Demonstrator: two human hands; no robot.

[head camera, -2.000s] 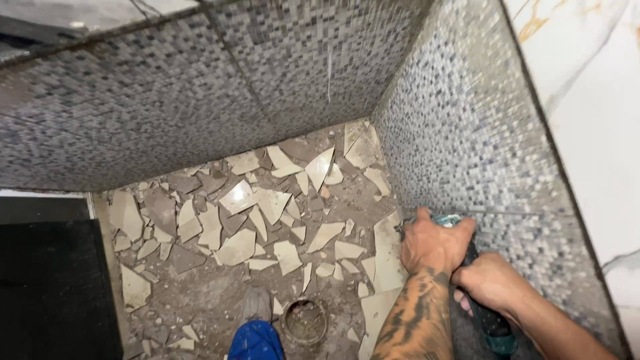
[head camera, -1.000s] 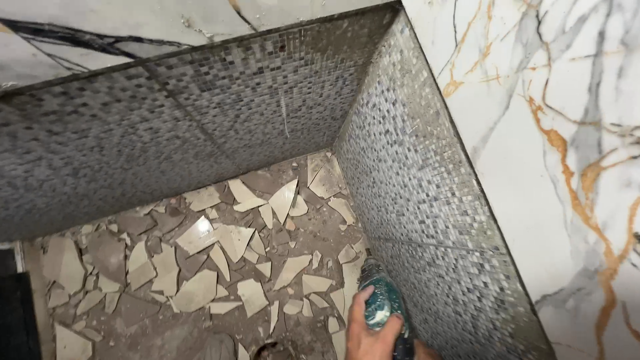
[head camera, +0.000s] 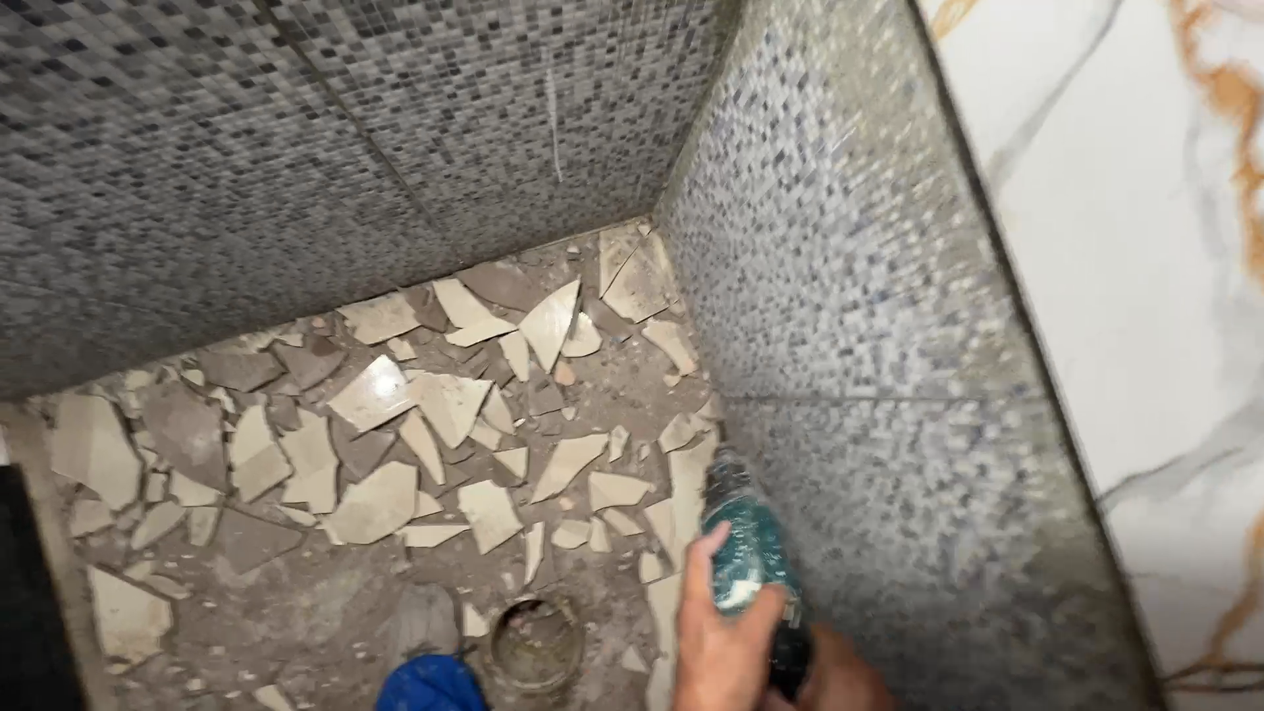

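Note:
A teal and black power tool, apparently a rotary hammer (head camera: 749, 553), points down and forward along the foot of the right mosaic wall (head camera: 849, 326). My left hand (head camera: 721, 632) grips its teal body from the left, fingers wrapped over the top. Behind it, my right hand (head camera: 839, 671) is blurred and partly hidden at the black rear handle, closed around it. The tool's front end is near the joint of wall and floor, beside a strip of cream tile (head camera: 688, 494); its very tip is hard to make out.
Broken cream tile pieces (head camera: 375, 504) litter the dusty floor. A round drain opening (head camera: 536, 644) lies near the bottom, beside a shoe under blue trouser fabric (head camera: 432, 683). Another mosaic wall (head camera: 395, 128) runs behind; marble-look tile (head camera: 1066, 247) is at right, a dark panel (head camera: 35, 592) at left.
Two seconds ago my left hand lay across the tool's front with the tattooed forearm in view; now it holds the teal body from the left. The view has shifted about.

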